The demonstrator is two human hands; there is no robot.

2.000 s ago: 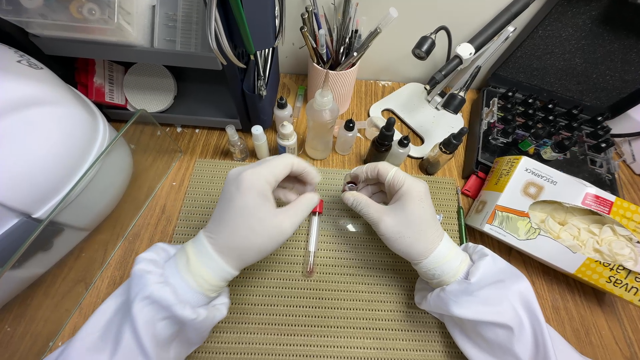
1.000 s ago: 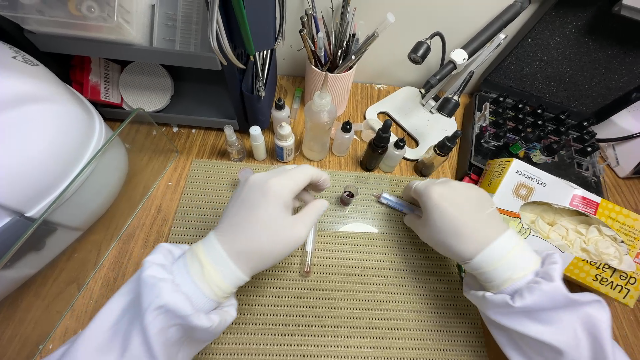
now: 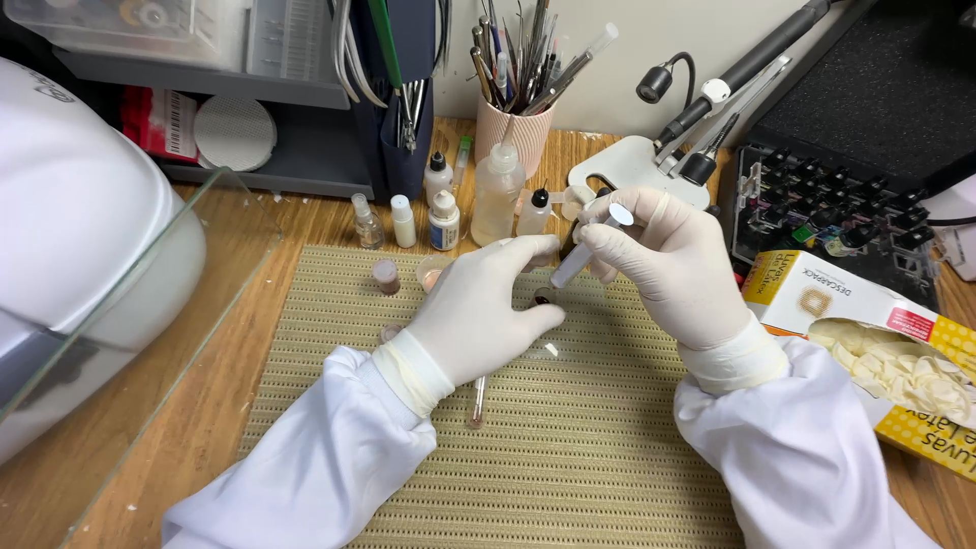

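Both hands wear white latex gloves. My right hand [image 3: 671,271] pinches a small clear tube [image 3: 583,248] with a white round end, tilted so that its lower end is just above a small cup holding something dark [image 3: 543,296]. My left hand [image 3: 492,305] is beside that cup with fingers apart and nothing seen between them. Below it a thin clear tube [image 3: 478,400] lies on the woven mat [image 3: 579,457], partly hidden by the hand. A little jar with pinkish contents [image 3: 386,277] and a shallow cup [image 3: 433,271] stand left of my left hand.
Dropper bottles [image 3: 444,221] and a larger squeeze bottle [image 3: 498,194] line the mat's back edge. Behind are a pink tool cup [image 3: 515,137] and a white lamp base [image 3: 640,171]. A latex glove box [image 3: 862,328] sits right, a glass panel [image 3: 152,335] left, a case of small bottles [image 3: 831,198] back right.
My right hand first moved right, away from the small cup, and now is back near it with a clear tube. My left hand has stayed beside the cup.
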